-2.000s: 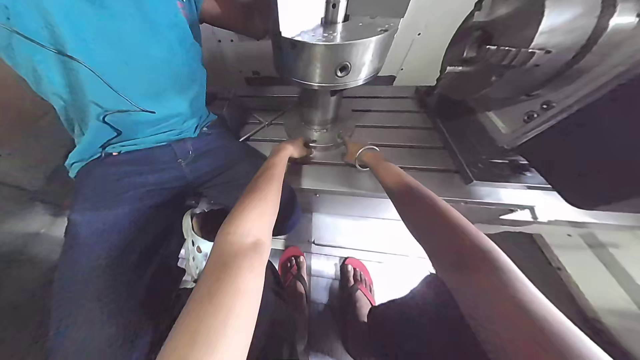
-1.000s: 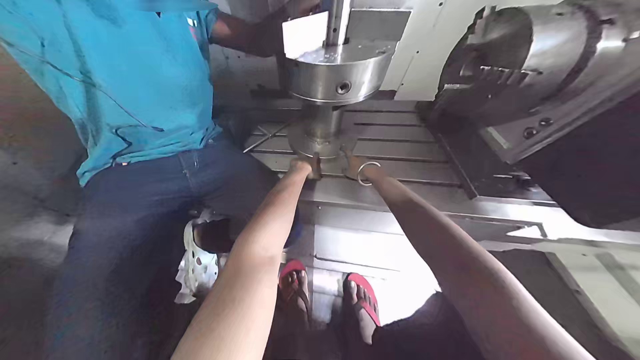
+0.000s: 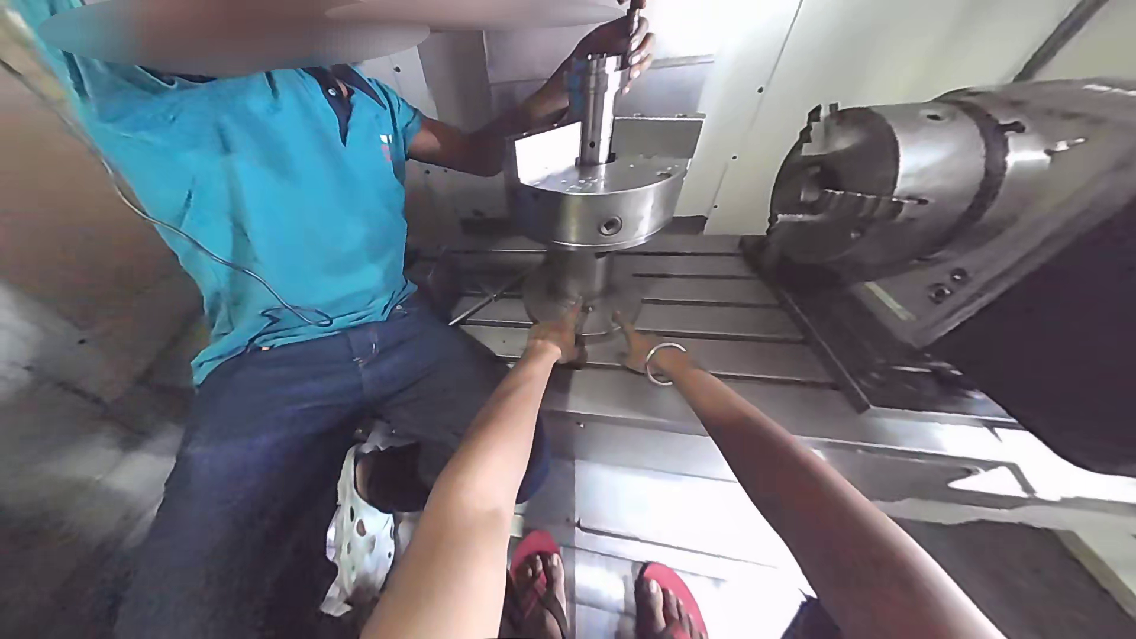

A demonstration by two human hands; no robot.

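Observation:
A round metal flange (image 3: 541,297) with an upright neck stands on a slotted machine table (image 3: 710,342). My left hand (image 3: 559,339) touches its near left edge, and my right hand (image 3: 634,344), with a bangle at the wrist, is at its near right edge. Whether the fingers grip the flange or only rest on it does not show clearly. Above the neck is a thick steel disc (image 3: 581,213) with a bolt hole in its side and a steel shaft (image 3: 600,111) rising from its top. A co-worker's hand (image 3: 621,44) is at a thin rod over the shaft.
A jawed chuck (image 3: 843,182) on a tilted housing stands at the right. A person in a blue shirt (image 3: 302,204) sits close on the left. A thin rod (image 3: 479,306) lies on the table left of the flange. Machine wall panels (image 3: 754,115) stand behind.
The view has tilted up, showing more of the shaft and the co-worker. The co-worker's hand now shows at the thin rod above the shaft. My hands stay by the flange's near edge.

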